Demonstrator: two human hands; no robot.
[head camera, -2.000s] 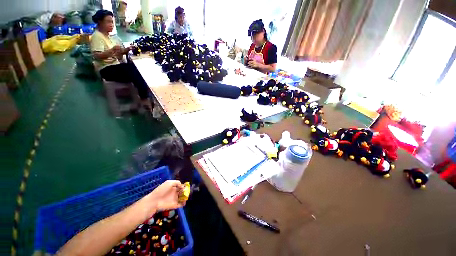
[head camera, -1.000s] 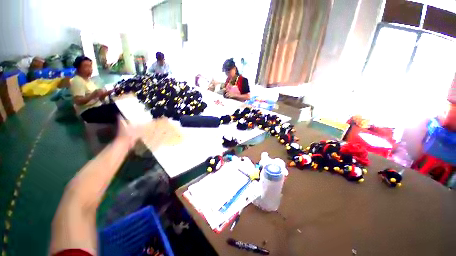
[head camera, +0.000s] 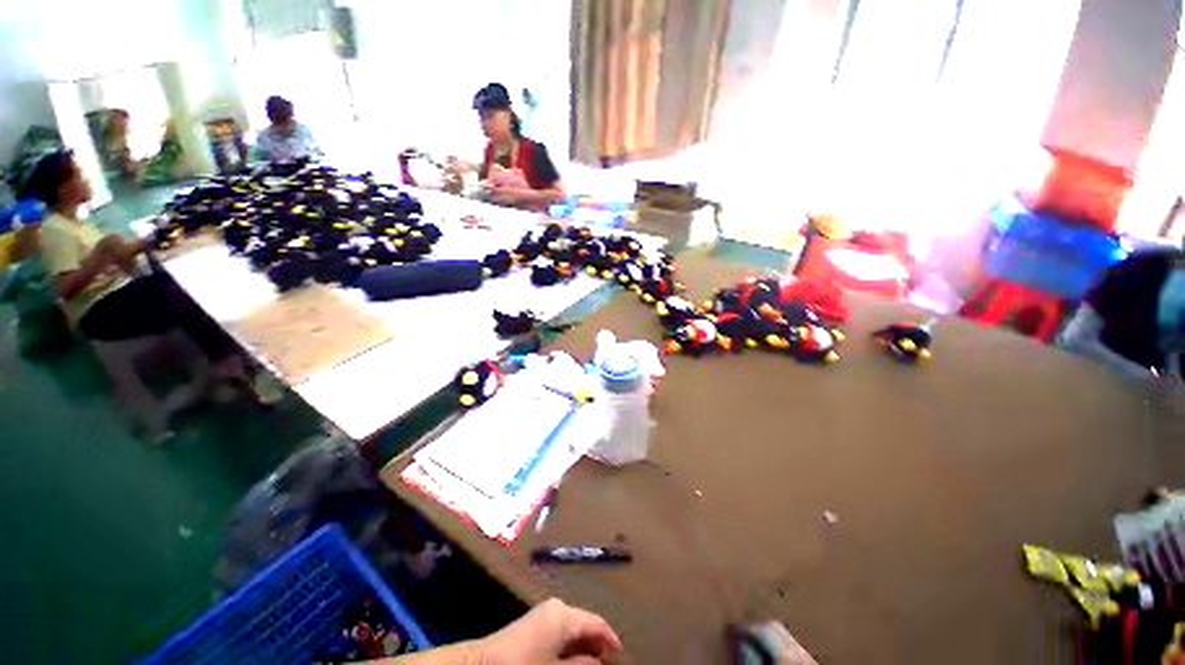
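My left hand (head camera: 559, 634) is at the bottom edge, partly cut off, with its fingers curled; nothing shows in it, but its underside is hidden. A blurred pale shape beside something dark at the bottom edge may be the fingertips of my right hand (head camera: 782, 643); what they hold cannot be told. A black marker pen (head camera: 581, 555) lies on the brown table (head camera: 832, 455). Papers (head camera: 500, 448) and a clear bottle with a blue lid (head camera: 624, 413) are at its left side. Yellow shiny packets (head camera: 1085, 574) lie at the right, by dark items.
Plush penguins (head camera: 747, 325) lie in a heap along the far table edge, and one (head camera: 906, 339) lies apart. A blue crate (head camera: 280, 604) with small penguins stands lower left. A large black pile (head camera: 305, 221) covers the white table (head camera: 377, 396). Three people sit around it.
The view has turned right. My left arm reached out over the left side, then came back to the table's near edge. The yellow thing seen in my left hand no longer shows there.
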